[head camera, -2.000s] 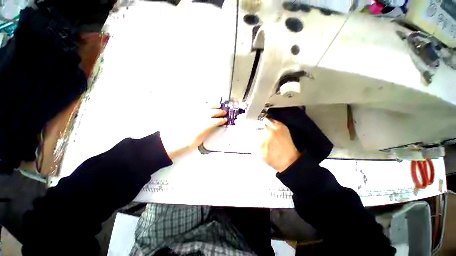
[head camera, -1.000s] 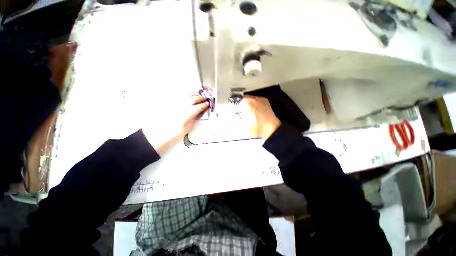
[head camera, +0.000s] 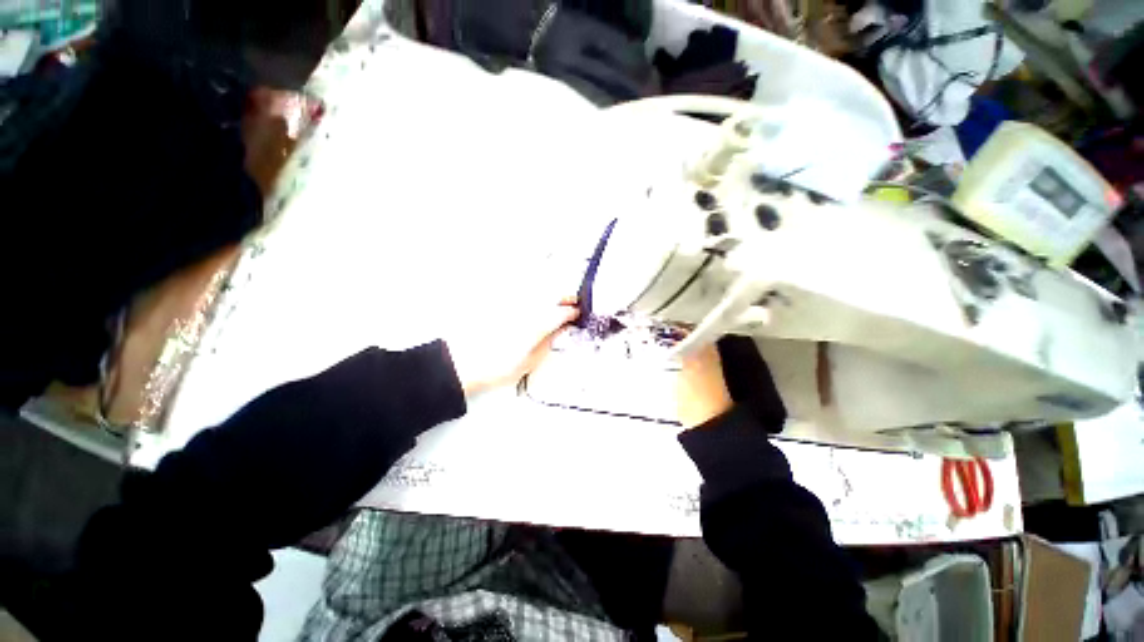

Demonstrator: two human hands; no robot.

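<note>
A dark fabric piece (head camera: 750, 383) lies under the arm of the cream-white sewing machine (head camera: 866, 282), beside my right hand. A narrow dark purplish strip (head camera: 596, 266) stands out at the left of the needle area. My left hand (head camera: 517, 354) has its fingertips at the lower end of this strip; overexposure blurs the hand into the white table. My right hand (head camera: 703, 386) rests at the left edge of the dark piece, its fingertips partly hidden by the machine head. The presser foot area (head camera: 609, 329) lies between both hands, its details blurred.
Red-handled snips (head camera: 967, 487) lie at the table's right front edge. A large dark heap (head camera: 119, 201) is at the left. More dark pieces (head camera: 571, 44) lie behind the table. A cream control panel (head camera: 1035, 191) is at the top right. Checked cloth (head camera: 414, 571) covers the lap.
The view has shifted, showing more behind the machine. The purplish strip now extends up and away from my left fingertips. Less of the dark piece shows beside my right hand.
</note>
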